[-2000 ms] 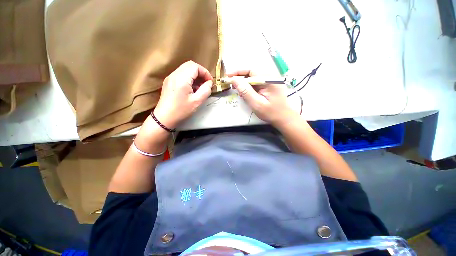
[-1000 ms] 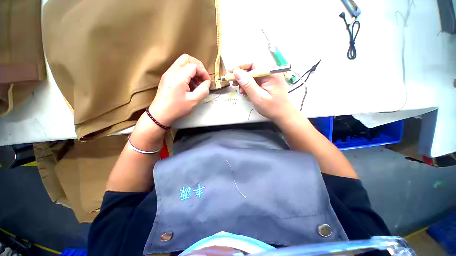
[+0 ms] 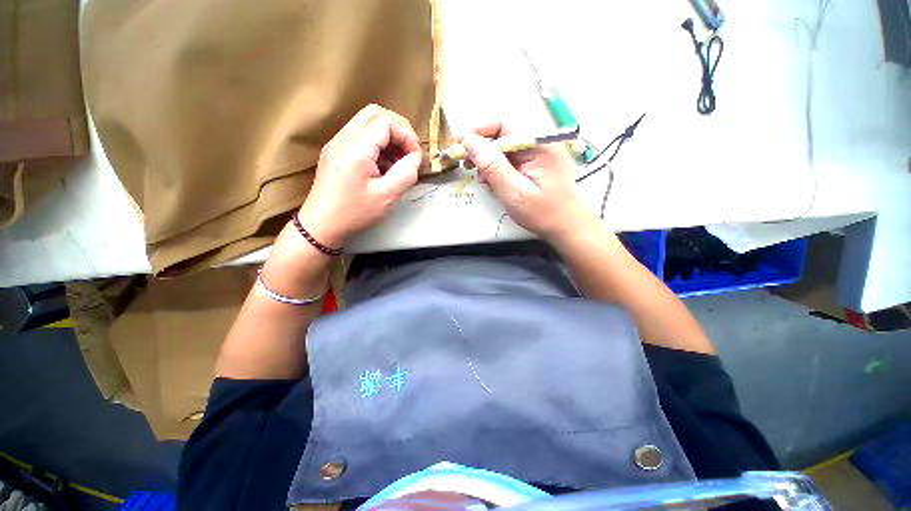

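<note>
A large tan canvas bag body (image 3: pixel 260 80) lies on the table, with a lighter yellow-tan strip (image 3: pixel 436 90) along its right edge. My left hand (image 3: pixel 362 175) pinches the bag near its lower right corner. My right hand (image 3: pixel 527 185) holds a slim tool with a pale-yellow handle (image 3: pixel 521 144), dark at its right end. The tool's left end is at the bag corner, by the strip; its tip is too small to make out. Fine thread scraps (image 3: pixel 461 190) lie on the table just below the corner.
A green-handled tool (image 3: pixel 559 108) and a black cord (image 3: pixel 617 146) lie right of my right hand. A grey tool (image 3: pixel 708 12) and looped black cord (image 3: pixel 707 75) lie farther right. Another tan bag (image 3: pixel 38 90) is far left. A blue crate (image 3: pixel 739 277) is below the table (image 3: pixel 739 180).
The yellow-handled tool has tilted, its right end rising compared with two seconds ago. My left hand has shifted slightly up and left. The bag has shifted slightly left.
</note>
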